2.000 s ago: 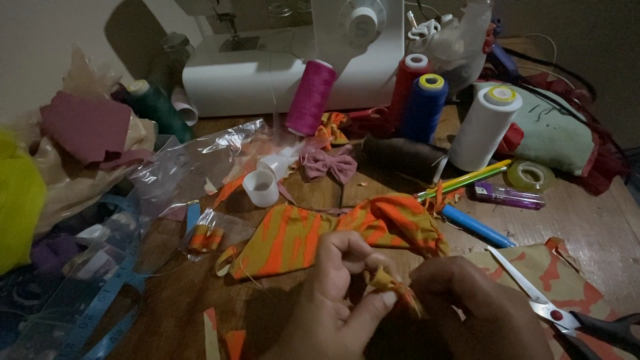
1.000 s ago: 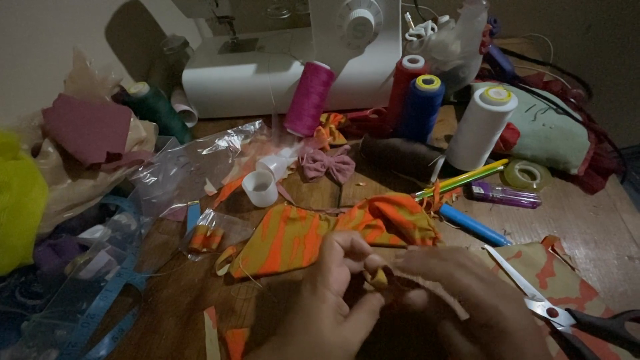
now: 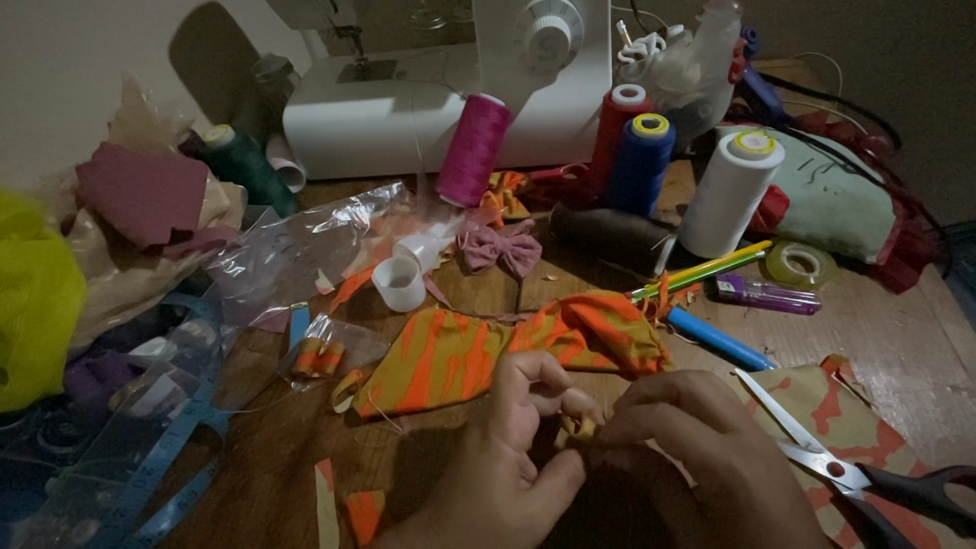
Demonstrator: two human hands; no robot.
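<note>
My left hand (image 3: 518, 457) pinches a small olive and orange fabric piece (image 3: 577, 429) between thumb and fingers. Right beside it, my right hand (image 3: 701, 450) has its fingertips closed at the same piece; what exactly they grip is partly hidden. Just beyond both hands lies an orange and olive patterned cloth piece (image 3: 457, 358). A pair of scissors (image 3: 831, 463) with black handles rests, blades apart, on a patterned fabric piece (image 3: 877, 427) at the right. Fabric scraps (image 3: 364, 512) lie left of my left hand.
A white sewing machine (image 3: 381, 114) stands behind several thread spools (image 3: 648, 164). Nearer are a pink fabric bow (image 3: 502, 248), white plastic cups (image 3: 399, 284), a purple lighter (image 3: 766, 295), a blue stick (image 3: 720, 339) and clear tape (image 3: 801, 261). Plastic bags and a blue measuring tape (image 3: 164, 450) fill the left.
My fingers have shifted around the small fabric piece. A pale strip seen one second ago by my right hand is now mostly hidden behind its fingers.
</note>
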